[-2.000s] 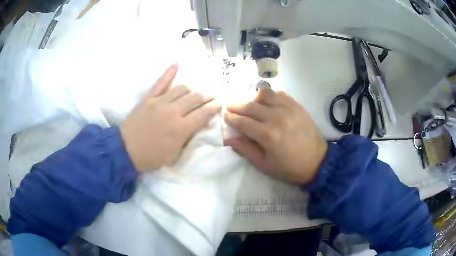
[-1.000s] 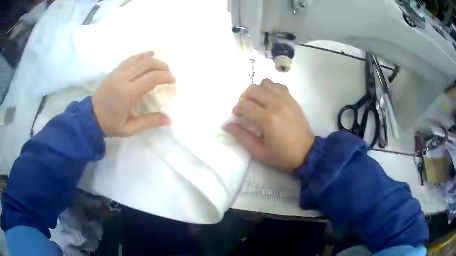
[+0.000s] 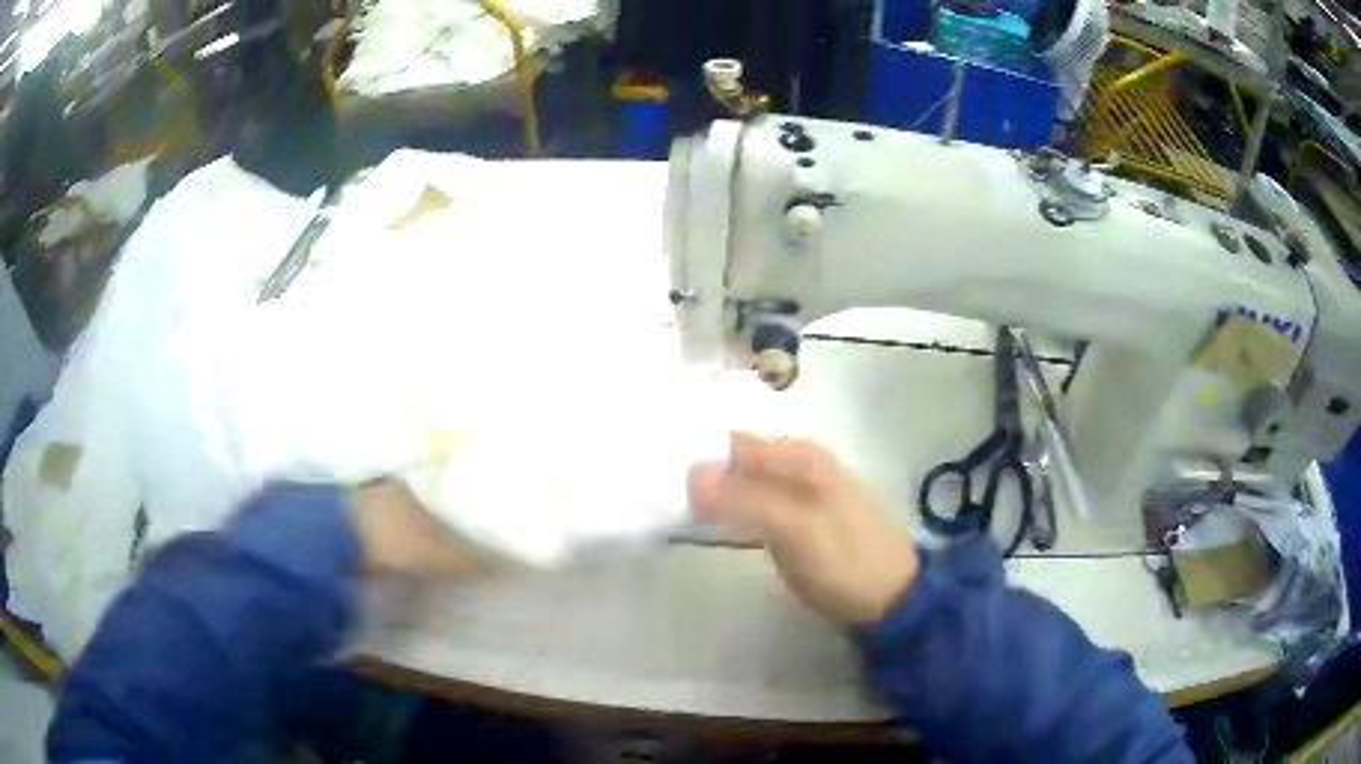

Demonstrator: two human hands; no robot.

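The white garment piece (image 3: 343,358) covers the left of the table and reaches up to the machine head, overexposed near the lamp. My left hand (image 3: 411,533) is blurred at the cloth's near edge; its fingers are hidden under or behind the cloth. My right hand (image 3: 814,523) is at the cloth's right end, below the machine head; its fingertips are blurred and whether they grip the cloth is unclear. The white sewing machine (image 3: 925,224) stands behind and to the right. The needle area is lost in glare.
Black-handled shears (image 3: 978,485) lie right of my right hand, with a slim silver tool (image 3: 1045,433) beside them. Small tools and a tan piece (image 3: 1224,570) lie at the far right. A yellow-railed cart (image 3: 526,75) with white cloth stands behind the table.
The view has tilted up, showing more of the machine and floor. My left hand has moved to the cloth's near edge and partly under it. The cloth no longer hangs over the table's front edge.
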